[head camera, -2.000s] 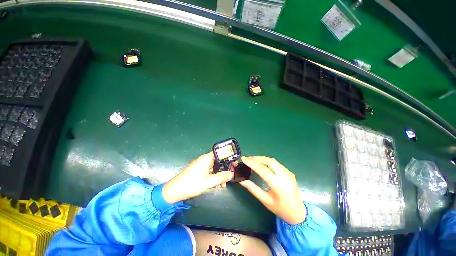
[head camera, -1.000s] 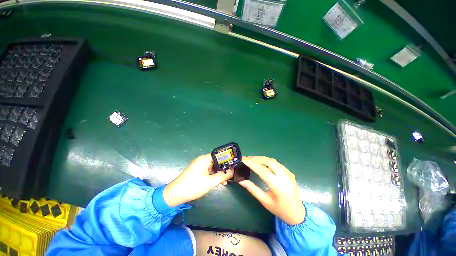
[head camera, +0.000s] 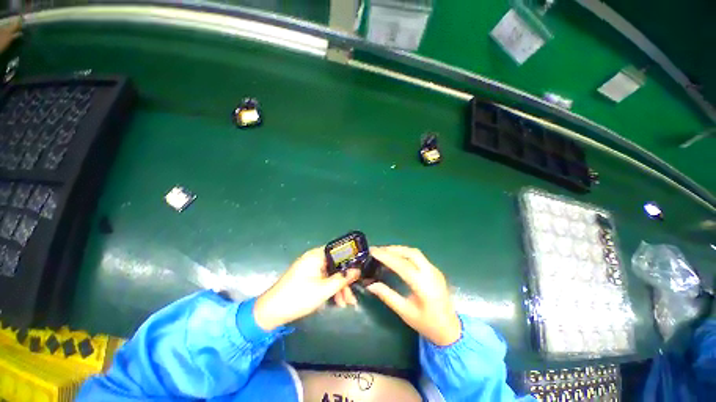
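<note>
A black rounded-square case (head camera: 346, 251) with a yellow-edged pale block inside is held up at the centre, open face upward and tilted. My left hand (head camera: 302, 289) grips its lower left side, thumb at the bottom edge. My right hand (head camera: 414, 292) holds a small dark glossy piece (head camera: 372, 272) against the case's lower right, between thumb and fingers. The fingers hide part of this piece and the join between the two.
Two similar open cases (head camera: 248, 116) (head camera: 430, 154) lie farther back. A pale square part (head camera: 180, 198) and large black trays (head camera: 118, 118) are left, yellow trays (head camera: 47, 375) lower left. A black pocket tray (head camera: 526, 141), clear blister tray (head camera: 577, 275) and crumpled bag (head camera: 667, 275) are right.
The case in my hands has turned and tilted, and the dark piece sits closer under its right side. The two cases farther back have moved right. A hand now shows at the upper left edge.
</note>
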